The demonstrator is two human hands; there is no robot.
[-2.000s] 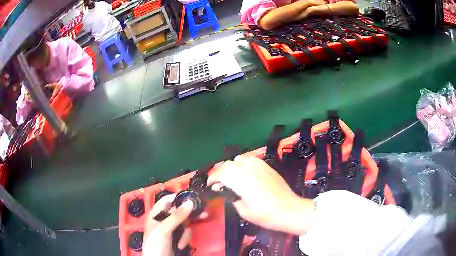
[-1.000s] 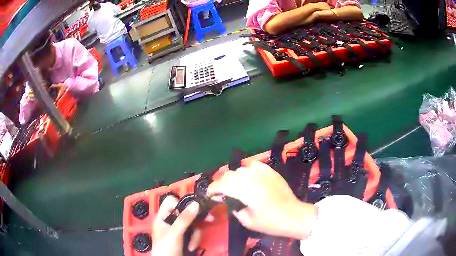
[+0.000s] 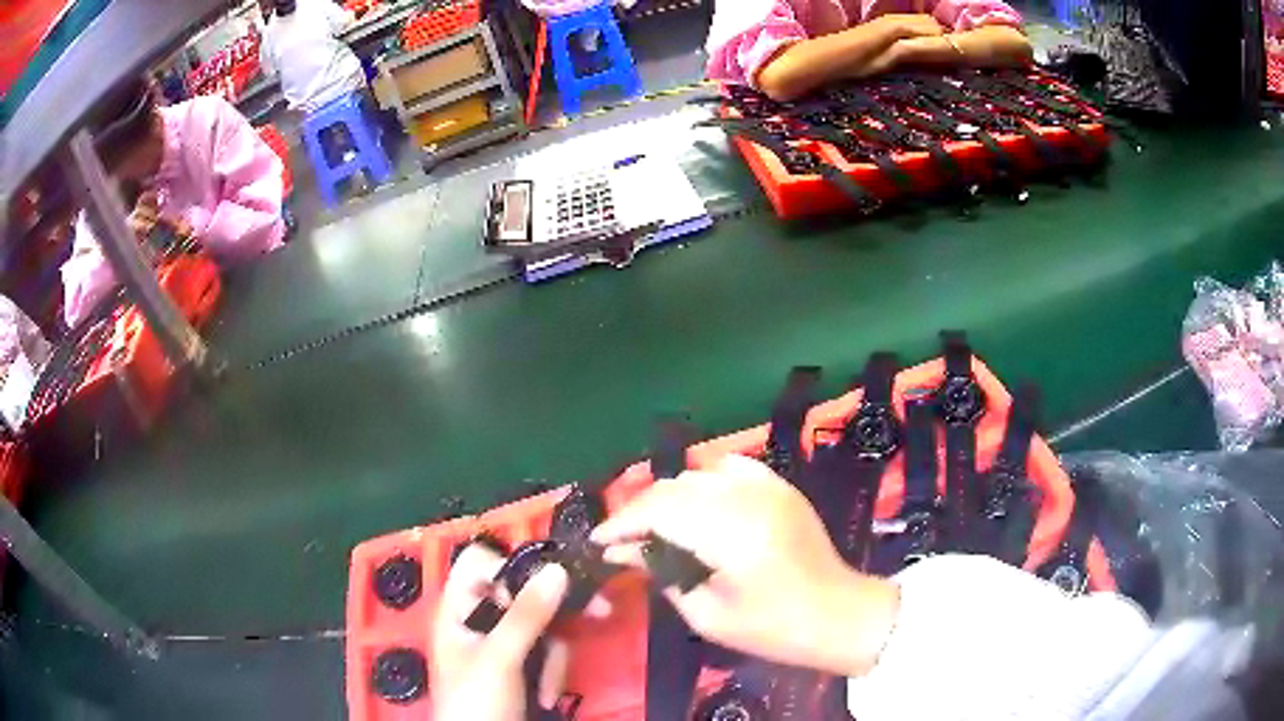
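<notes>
My left hand (image 3: 486, 634) holds a black watch head (image 3: 532, 568) between thumb and fingers above the orange-red watch tray (image 3: 369, 620). My right hand (image 3: 746, 556) pinches a black watch strap (image 3: 673, 563) at the right side of the watch head. The fingers hide the joint between strap and head. Loose watch heads (image 3: 400, 580) sit in pockets at the tray's left. Strapped watches (image 3: 875, 427) lie across its right part.
Beyond the tray are a calculator (image 3: 513, 213), a clipboard with papers (image 3: 662, 197) and another filled tray (image 3: 845, 195). A person's folded arms (image 3: 901, 54) rest behind it. Clear plastic (image 3: 1183, 493) and a bag of pink items (image 3: 1239, 359) lie right.
The view has shifted slightly, so the bench items appear a little lower and to the right. Both hands stay at the watch head, with the strap's angle at my right fingers slightly changed.
</notes>
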